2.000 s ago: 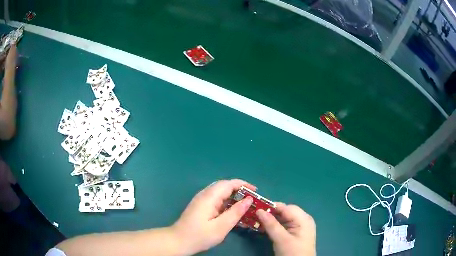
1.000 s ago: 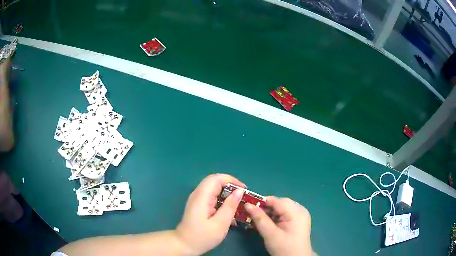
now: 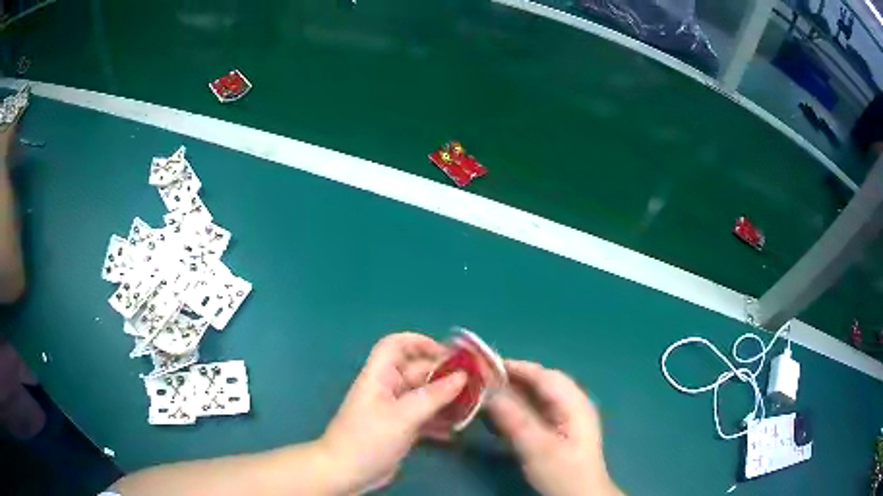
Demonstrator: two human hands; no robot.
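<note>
A red circuit board with a white edge is between my two bare hands at the lower middle, blurred and tilted. My left hand grips its left side with thumb and fingers. My right hand is at its right edge, blurred; whether its fingers touch the board is unclear. A loose pile of white plates with dark holes lies on the green bench at left, with two plates at its near end.
A white rail separates bench and conveyor belt. Red boards lie on the belt. A white cable, adapter and flat white box lie at right, near a pale post. Another person's arm is at far left.
The boards on the belt have moved left, and another has come out from behind the post. The board in my hands has turned from lying nearly flat to a steeper tilt, and my right fingers have shifted.
</note>
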